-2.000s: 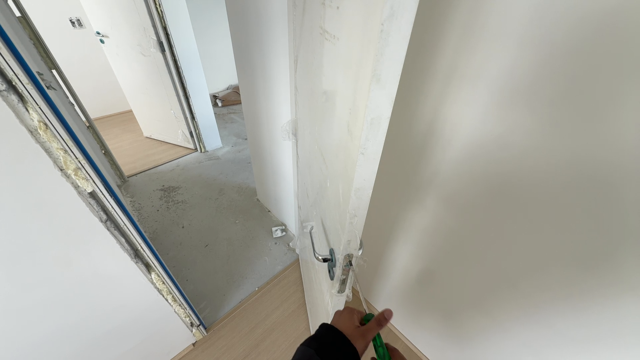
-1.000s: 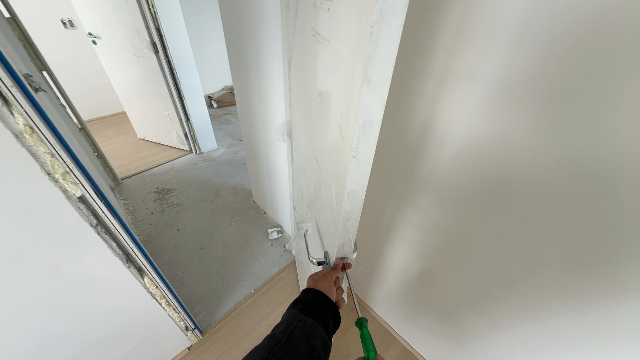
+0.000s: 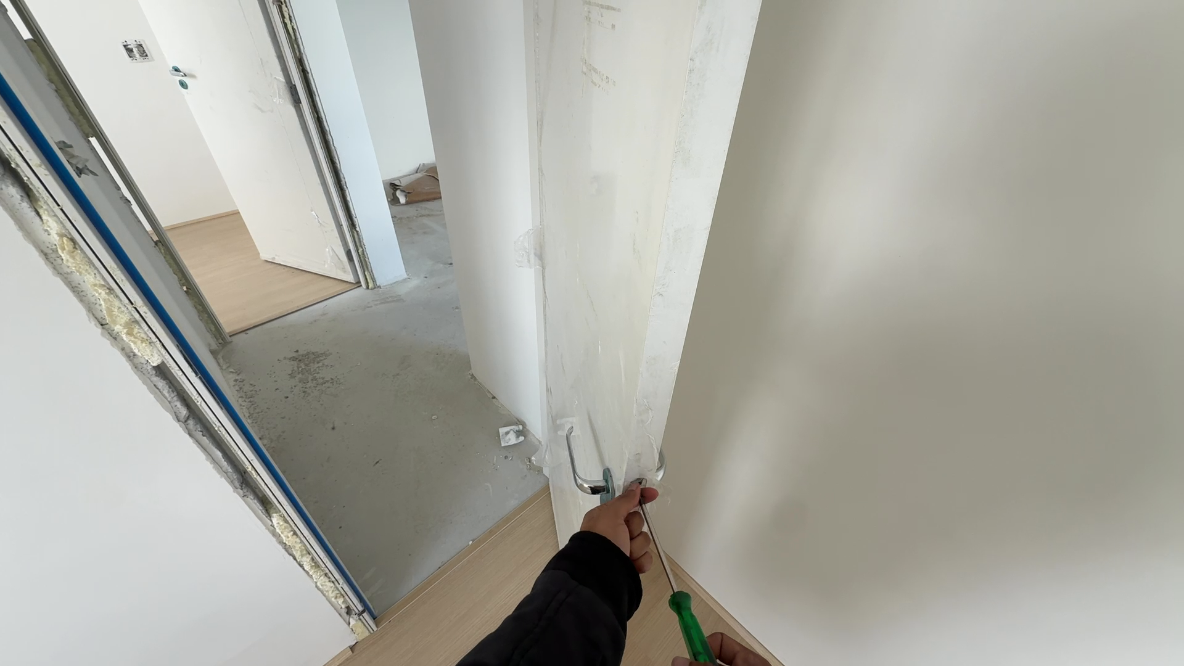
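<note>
A white door, covered in clear film, stands open with its edge towards me. A chrome lever handle sits on its left face, and part of another handle shows at the right. My left hand, in a black sleeve, has its fingertips together at the door edge by the lock, near the tip of a screwdriver. Its thin shaft slopes up from the green handle to those fingertips. At the bottom edge of the view, my right hand holds the green handle; most of this hand is cut off.
A plain wall rises close on the right. At left is a door frame with a blue strip and exposed foam. Beyond lies a bare concrete floor with a small white scrap. Another door stands farther back.
Two seconds ago one hand was lower, by the green handle; since then my left hand has reached up to the lock edge. Between one second ago and now, little has changed.
</note>
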